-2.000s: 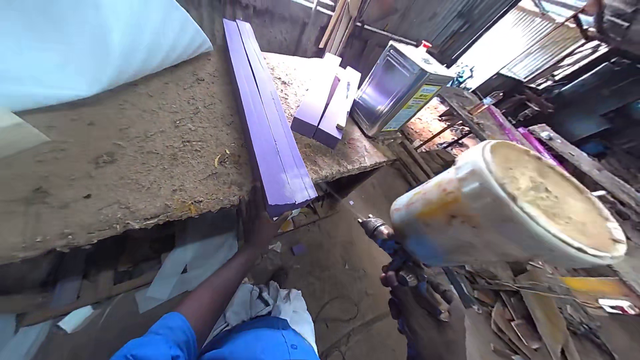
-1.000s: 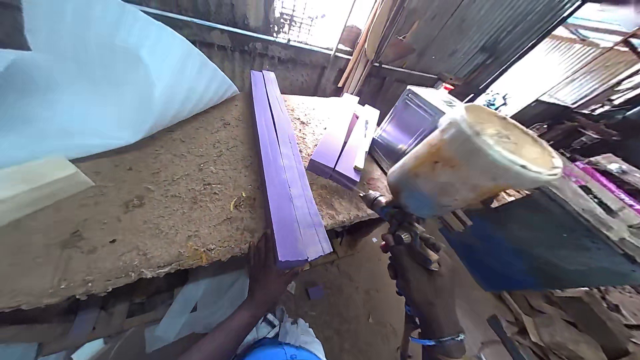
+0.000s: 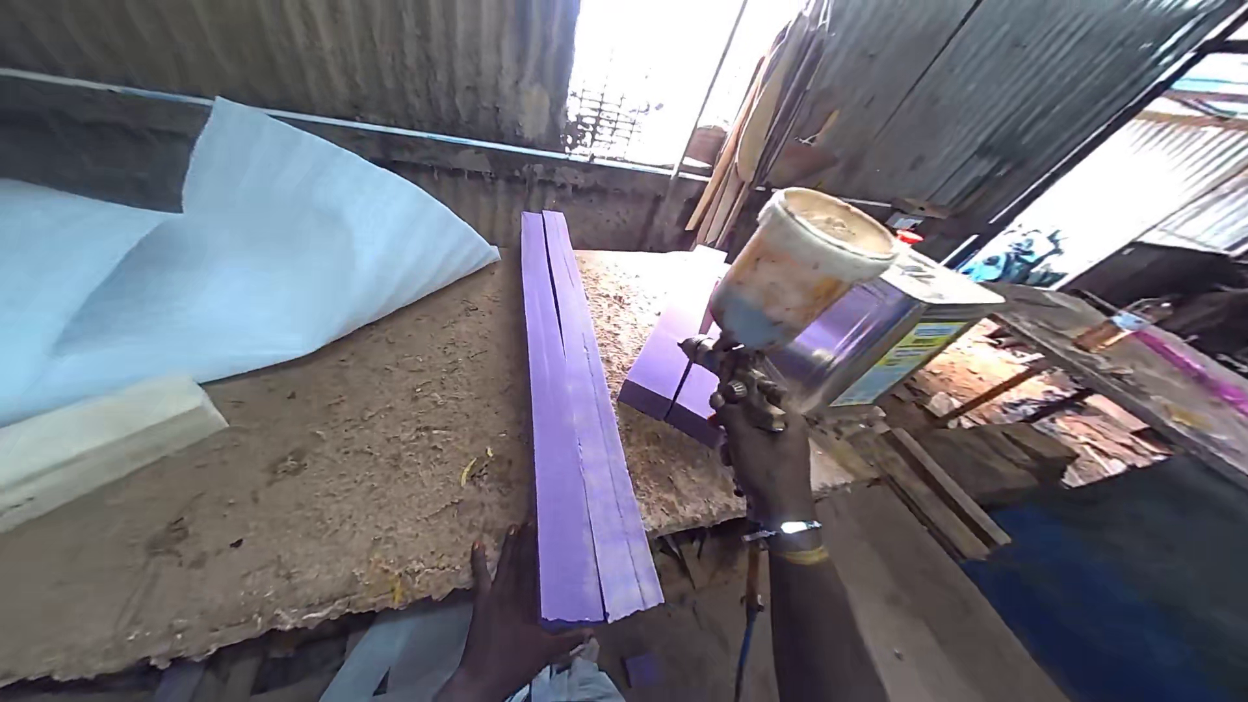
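Note:
My right hand [image 3: 765,448] grips a spray gun [image 3: 736,375] with a paint-stained cup [image 3: 795,268] on top, its nozzle pointing left over the shorter purple pieces [image 3: 658,366]. Long purple strips [image 3: 575,419] lie side by side across the bench, with narrow gaps between them, their near ends at its front edge. My left hand [image 3: 512,604] is at the left of those near ends, its fingers on the bench edge; part of it is hidden under the strips, so its hold is unclear.
The rough bench [image 3: 370,487] bears a white foam sheet [image 3: 283,263] and a pale block [image 3: 107,444] at left. A metal tin [image 3: 877,331] stands behind my right hand. A hose [image 3: 749,624] hangs below the gun. Another table [image 3: 1131,361] stands at right.
My right hand has moved the spray gun forward, from beside the near ends of the long strips to over the shorter pieces. The view has shifted.

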